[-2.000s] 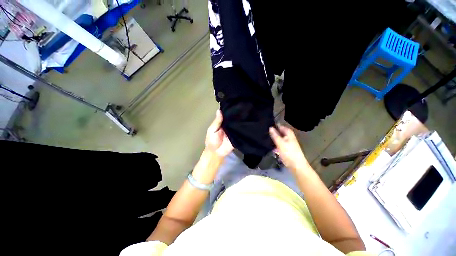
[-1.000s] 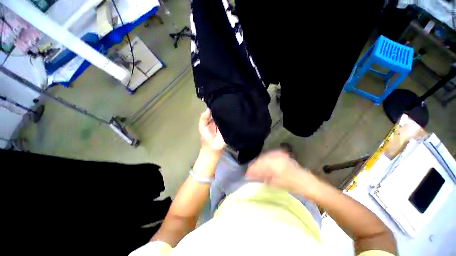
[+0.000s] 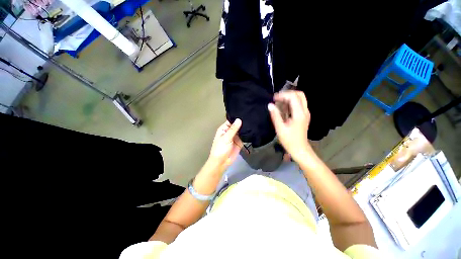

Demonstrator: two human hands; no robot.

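A black garment (image 3: 250, 101) hangs from the top of the view at the centre, with black-and-white floral bands along both edges of its upper part. My left hand (image 3: 226, 143) pinches its lower left edge between thumb and fingers. My right hand (image 3: 291, 119) is at the garment's right edge, thumb and index fingertips close to the cloth; whether they pinch it or a thread is too small to tell. A small dark thin thing shows below my left fingertips, too small to name.
More black garments hang at right (image 3: 323, 60) and at left (image 3: 76, 187). A white table with papers (image 3: 394, 202) and a black phone (image 3: 426, 206) is at lower right. A blue stool (image 3: 415, 66) stands upper right. A grey metal rack base (image 3: 124, 109) is at left.
My right hand went from the garment's edge down toward my body, then back up to the right edge, higher than before. My left hand stays on the lower left edge.
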